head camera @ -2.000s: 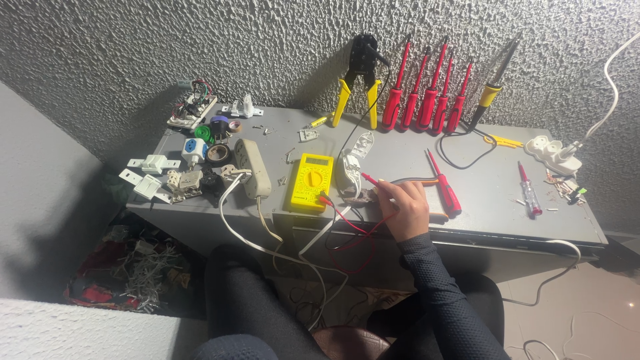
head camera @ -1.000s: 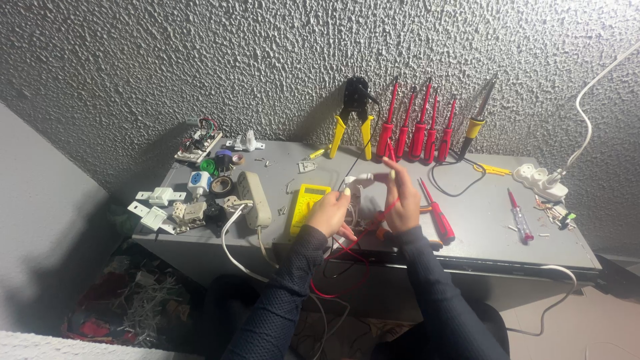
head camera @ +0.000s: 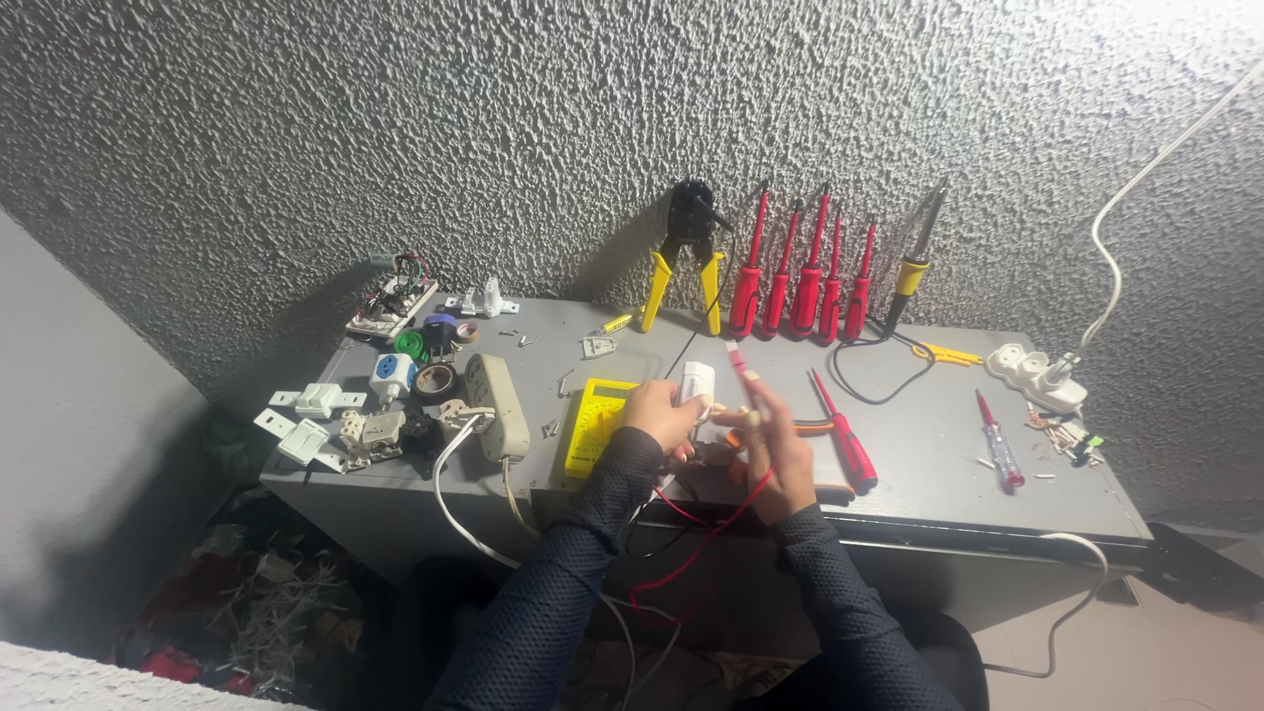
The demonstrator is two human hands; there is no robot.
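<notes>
My left hand (head camera: pixel 664 420) grips a white plastic electrical fitting (head camera: pixel 697 381), its exact kind unclear, just right of the yellow digital multimeter (head camera: pixel 595 425), which the sleeve partly covers. My right hand (head camera: pixel 775 449) holds a red test probe (head camera: pixel 739 361) with its pale end pointing up, close beside the fitting; a red lead (head camera: pixel 703 553) hangs below the hand. Partly hidden behind the right hand lies an orange-handled tool (head camera: pixel 815 428). A red screwdriver (head camera: pixel 847 444) rests to the right of that hand.
Yellow-handled crimping pliers (head camera: pixel 683 257), several red screwdrivers (head camera: pixel 805 296) and a soldering iron (head camera: pixel 910 275) lean on the wall. A beige power strip (head camera: pixel 497 410), sockets and tape rolls (head camera: pixel 434 381) lie left. A white power strip (head camera: pixel 1037 380) and a voltage tester screwdriver (head camera: pixel 1000 444) lie right.
My left hand, not in view two seconds ago, has come in and holds the white fitting, lifted off the table. The right hand has turned the red probe upright.
</notes>
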